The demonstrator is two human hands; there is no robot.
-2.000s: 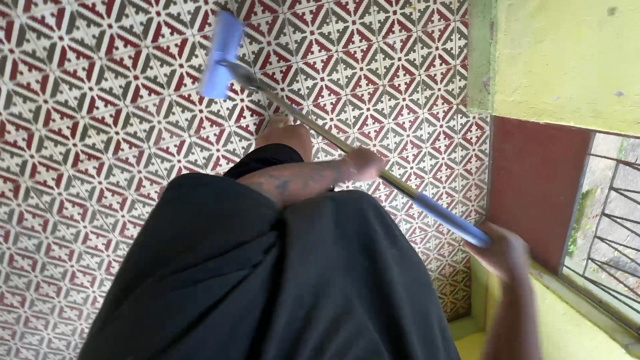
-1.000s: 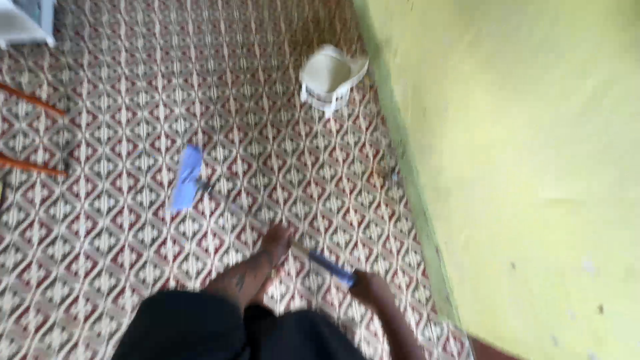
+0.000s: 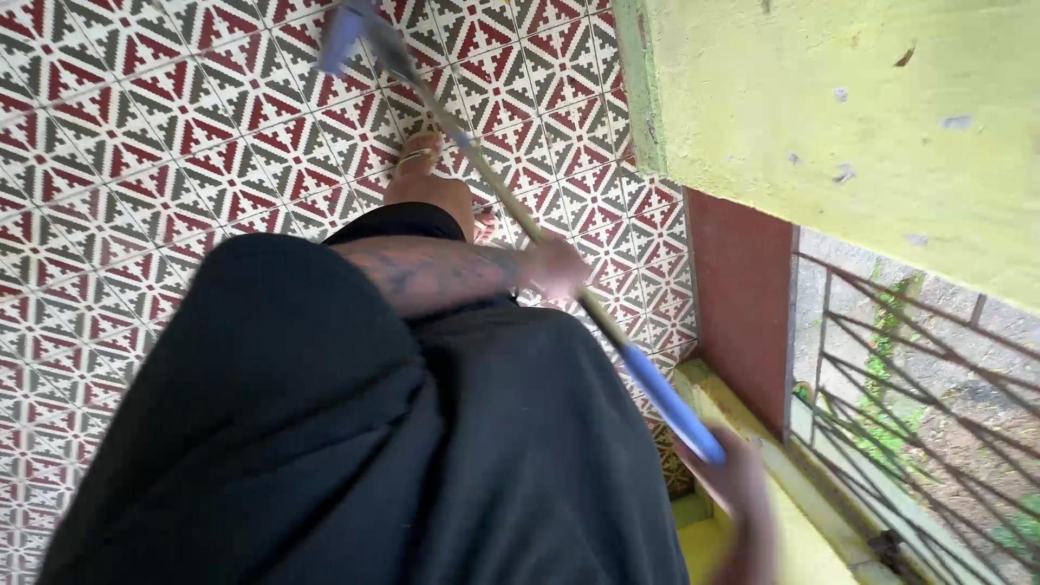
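A long-handled floor tool with a blue head, perhaps a broom or mop, slants across the view; its pole [image 3: 508, 195] runs from the blue head [image 3: 345, 36] at the top to a blue grip sleeve [image 3: 670, 402] at the lower right. Around the middle of the pole closes my left hand [image 3: 556, 268], its tattooed forearm crossing above my lap. My right hand [image 3: 727, 471], blurred, holds the end of the blue sleeve. The head is blurred and partly cut off by the top edge. Black clothing covers my legs, with my feet on the tiles beyond.
Patterned red, grey and white floor tiles [image 3: 183, 110] spread out to the left. A yellow-green wall [image 3: 812, 106] stands at the upper right. Below it are a red-brown panel [image 3: 739, 309], a yellow ledge [image 3: 780, 487] and a metal grille [image 3: 918, 333] with ground and plants beyond.
The view has swung from the white bucket-like container and wall back to the red-brown panel and grille. Both hands stay on the pole throughout.
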